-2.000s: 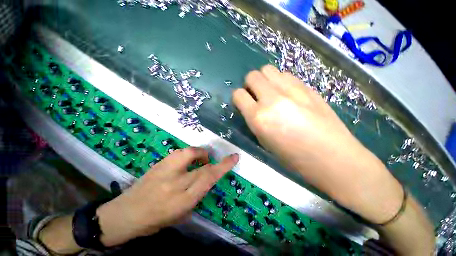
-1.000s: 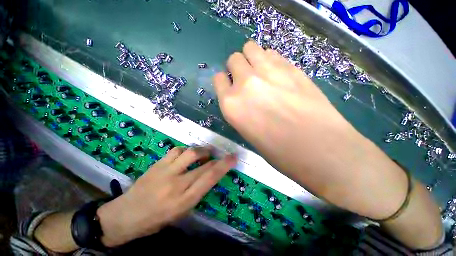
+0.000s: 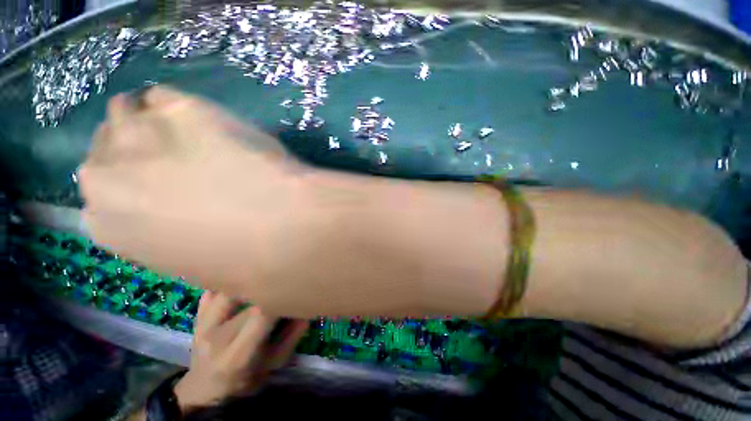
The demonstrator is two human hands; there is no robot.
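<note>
Small silver metal parts lie in a large heap along the trough's far edge, with small clusters nearer. My right hand is blurred, reaching across the left part of the dark green trough with curled fingers; whether it holds a part cannot be told. My left hand is below it, over the green circuit boards, partly hidden by my right forearm. Its fingers are bent, and their tips and any part in them cannot be made out. The boards carry dark cylinders and tiny blue components.
The dark green trough has a curved metal outer edge. The pale conveyor rail shows at the left, otherwise hidden by my right arm. Another rail runs along the near side of the boards. More silver parts lie at the upper right.
The view has turned, so the trough runs nearly level. My right hand has moved left, its forearm now crossing over the boards and rail. The blue lanyard has left the view.
</note>
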